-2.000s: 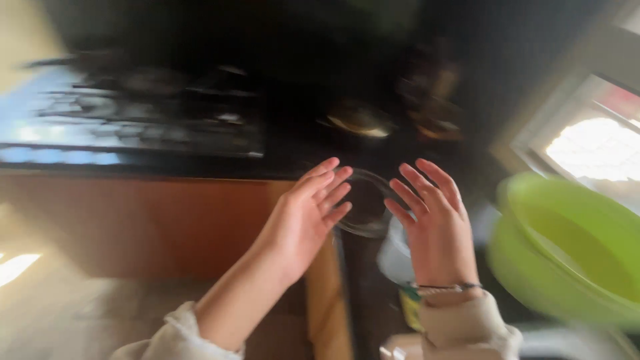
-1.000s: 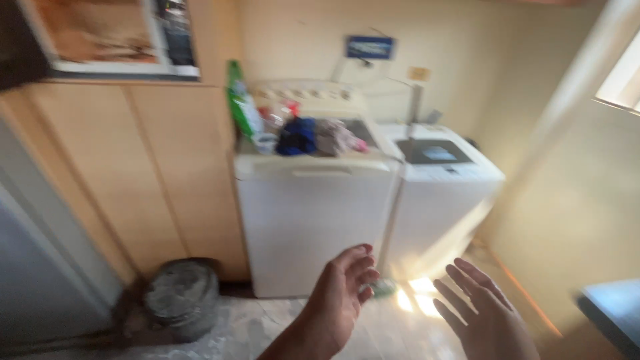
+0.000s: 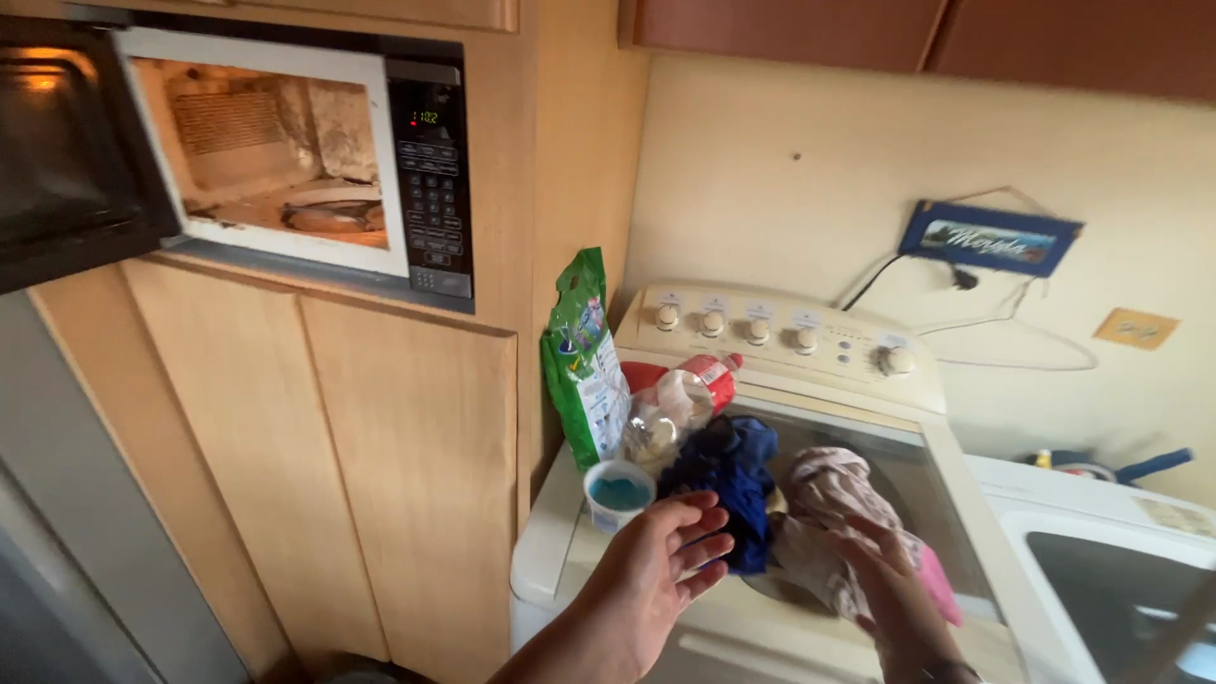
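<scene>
My left hand (image 3: 665, 570) is raised with its fingers apart and nothing in it, just in front of a dark blue cloth (image 3: 736, 484) on the washing machine's lid. My right hand (image 3: 893, 589), also empty and with fingers spread, overlaps a pale pink cloth (image 3: 836, 503) in the view; whether it touches the cloth I cannot tell. A white tub of blue contents (image 3: 619, 494) stands left of the blue cloth. Behind it are a green detergent bag (image 3: 579, 370), upright, and a clear plastic bottle with a red label (image 3: 689, 389), lying down.
The washing machine (image 3: 779, 328) has a row of knobs at its back. A second white washer (image 3: 1092, 513) stands to the right. At upper left, a microwave (image 3: 285, 171) has its door (image 3: 66, 152) open beside a wooden cabinet (image 3: 418, 456). A blue sign (image 3: 988, 237) and a cord hang on the wall.
The view has swung from the stove to the washing machines and come closer to them. Both hands, lower and short of the clothes a second ago, now appear in front of them.
</scene>
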